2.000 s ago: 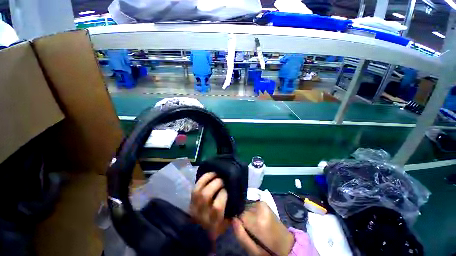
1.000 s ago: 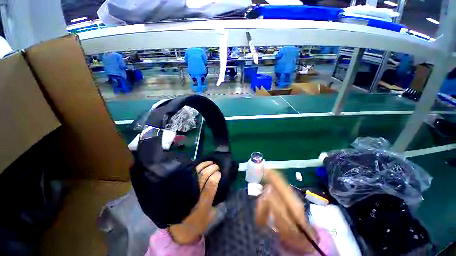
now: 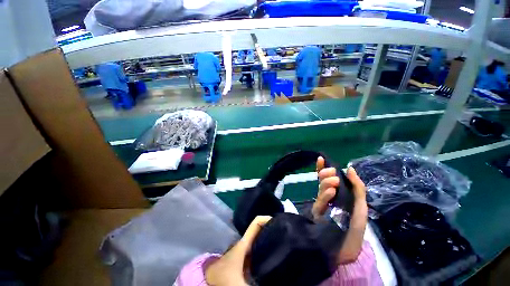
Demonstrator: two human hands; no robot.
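Note:
The black headphones (image 3: 291, 249) are in front of me at the lower centre, with one padded ear cup nearest the camera and the headband curving up behind. My left hand (image 3: 234, 258) grips the near ear cup from its left side. My right hand (image 3: 348, 208) holds the headband on the right, fingers pointing up. The hands and the near cup hide part of the headset. A grey translucent foam bag (image 3: 168, 237) lies flat to the left of the headphones.
A large open carton (image 3: 84, 131) stands at the left. A board holds a bagged grey-white heap (image 3: 182, 129), a white packet (image 3: 157, 161) and a small pink-red pot (image 3: 188, 158). At right are a clear plastic bag (image 3: 405, 173) and black cables (image 3: 419, 234). Blue-clad workers are beyond.
The headphones have moved right and been turned, with the headband now toward the right. My right hand has taken hold of the headband. The camera view has shifted right, and the foam bag is more exposed.

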